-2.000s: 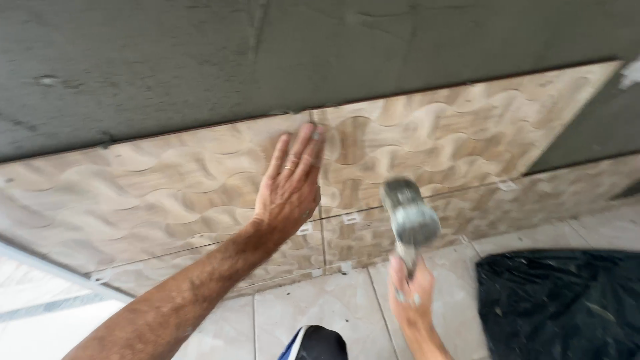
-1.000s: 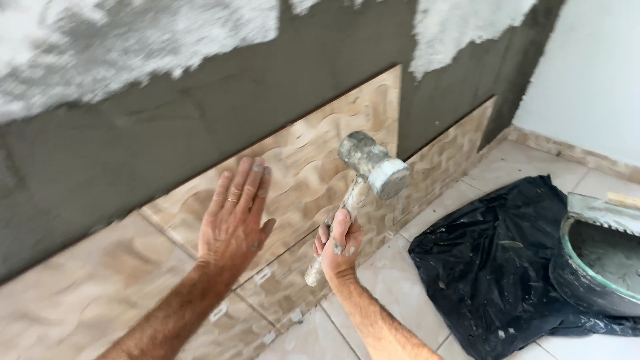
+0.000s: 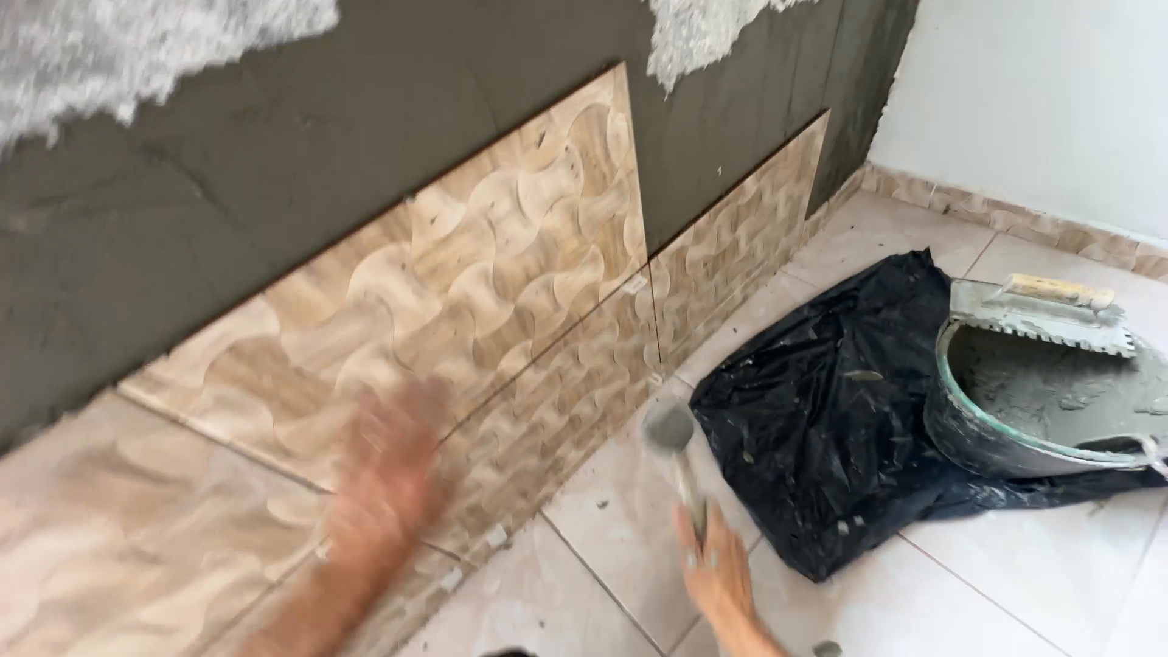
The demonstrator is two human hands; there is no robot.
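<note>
A patterned beige wall tile [image 3: 511, 237] stands on a lower row of like tiles [image 3: 566, 374] against the mortared wall. My left hand [image 3: 392, 474], blurred, is in front of its lower left part; whether it touches the tile cannot be told. It holds nothing that I can see. My right hand [image 3: 716, 557] grips the handle of a mallet [image 3: 671, 427], whose head is over the floor, away from the wall. White spacers or clips [image 3: 634, 283] sit in the joints.
A bucket of grey mortar [image 3: 1004, 438] stands on a black plastic sheet [image 3: 821, 420] at the right, with a notched trowel [image 3: 1049, 306] across its rim. Grey mortar [image 3: 274, 164] covers the wall above the tiles. A white wall [image 3: 1049, 109] meets it at the far corner.
The mallet, held before the tile a second ago, is now lower and out over the floor. My left hand has moved down from the tile's upper part. The view has swung right since the first frame.
</note>
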